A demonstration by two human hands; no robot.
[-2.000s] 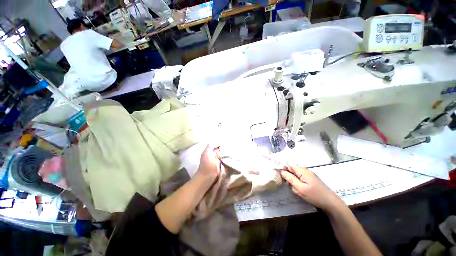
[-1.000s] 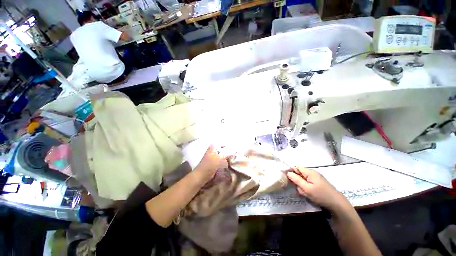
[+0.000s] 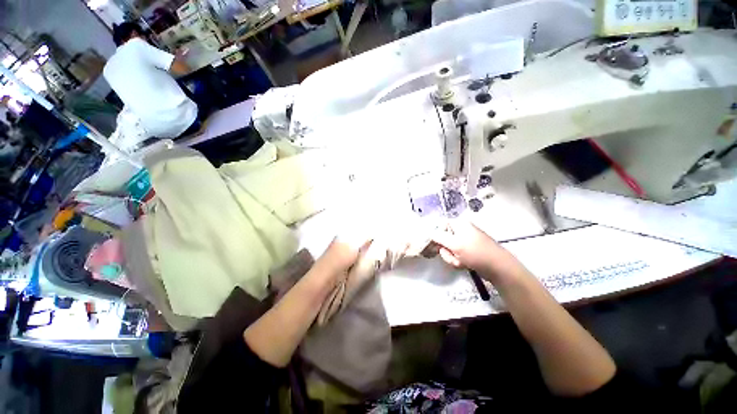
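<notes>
My left hand (image 3: 346, 249) grips the taupe garment cloth (image 3: 346, 335) at the table's front edge, left of the needle area. My right hand (image 3: 467, 246) holds the cloth's right end just in front of the presser foot (image 3: 454, 202). A small dark tool (image 3: 479, 285) sticks out below my right hand; whether it is held is hard to tell. The gathered cloth between my hands is bright and washed out. The shiny needle plate (image 3: 425, 199) shows beside the foot. The taupe cloth hangs over the edge towards my lap.
The white sewing machine (image 3: 582, 121) spans the right. Under its arm lie a black rectangle (image 3: 575, 160), tweezers (image 3: 540, 205) and a white strip (image 3: 646, 218). A pale green cloth heap (image 3: 214, 234) lies left. A person in white (image 3: 149, 87) sits beyond. A ruler (image 3: 594, 276) marks the front edge.
My right hand has moved inward and up towards the needle area, and the cloth between my hands is bunched shorter. A dark tool now shows under it. The view has tilted down.
</notes>
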